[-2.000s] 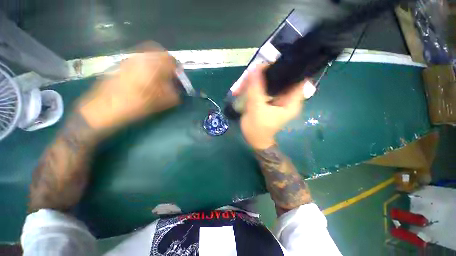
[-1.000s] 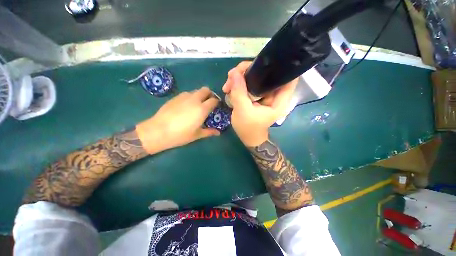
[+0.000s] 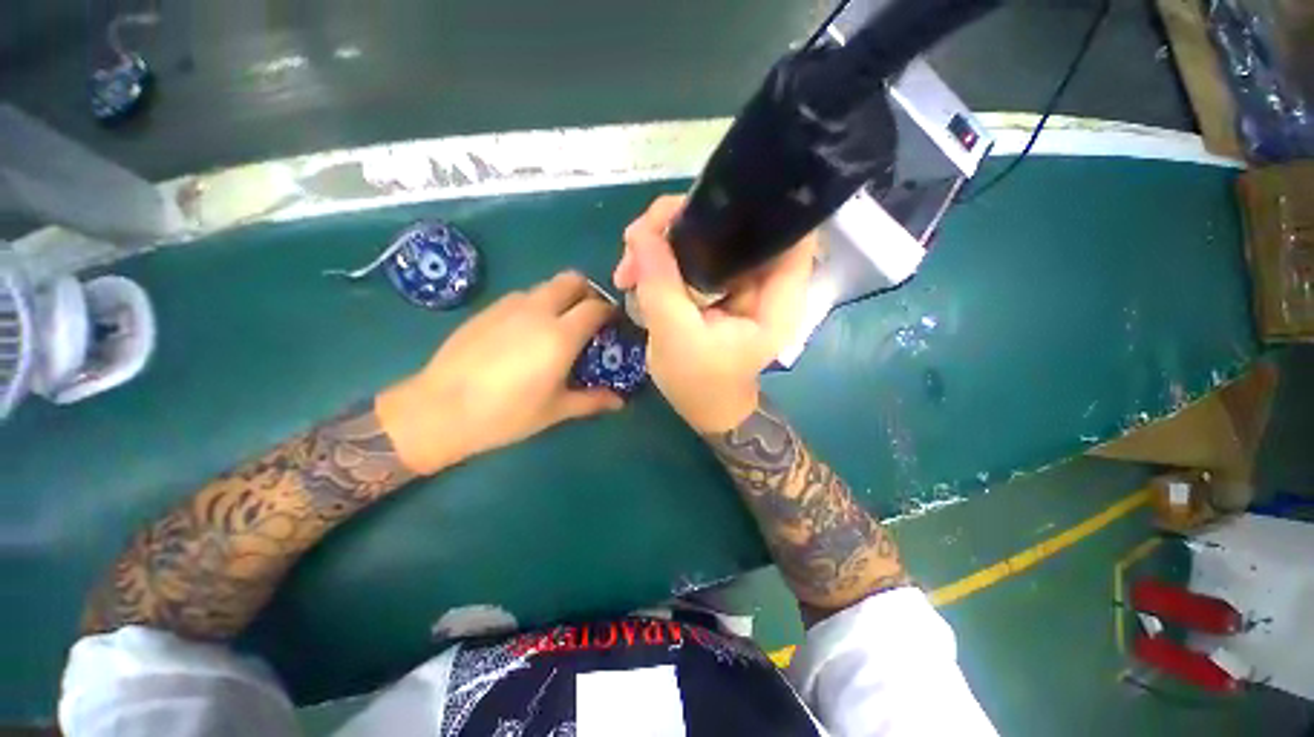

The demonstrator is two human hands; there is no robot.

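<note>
A round blue patterned unit [image 3: 614, 359] lies on the green bench mat. My left hand [image 3: 507, 354] holds it at its left side, with thumb below and fingers above. My right hand [image 3: 718, 320] is closed around the thick black electric screwdriver [image 3: 785, 161], tilted over the unit's right side. The driver's tip is hidden behind my right fingers. A second round blue unit [image 3: 434, 265] lies on the mat up and left of my left hand, its whitish cord pointing left. A white and black screw feeder [image 3: 882, 238] stands behind the screwdriver.
The conveyor belt [image 3: 476, 72] runs beyond the scuffed whitish rail [image 3: 504, 163] and carries another dark blue unit [image 3: 121, 89] at far left. A white fan [image 3: 90, 334] stands at left. A cardboard box [image 3: 1280, 252] is at far right. A thin black cable runs right of the feeder.
Since two seconds ago, my left hand has come down onto the unit and the second unit lies on the mat. In the last second, both hands have barely moved. A different unit shows on the belt.
</note>
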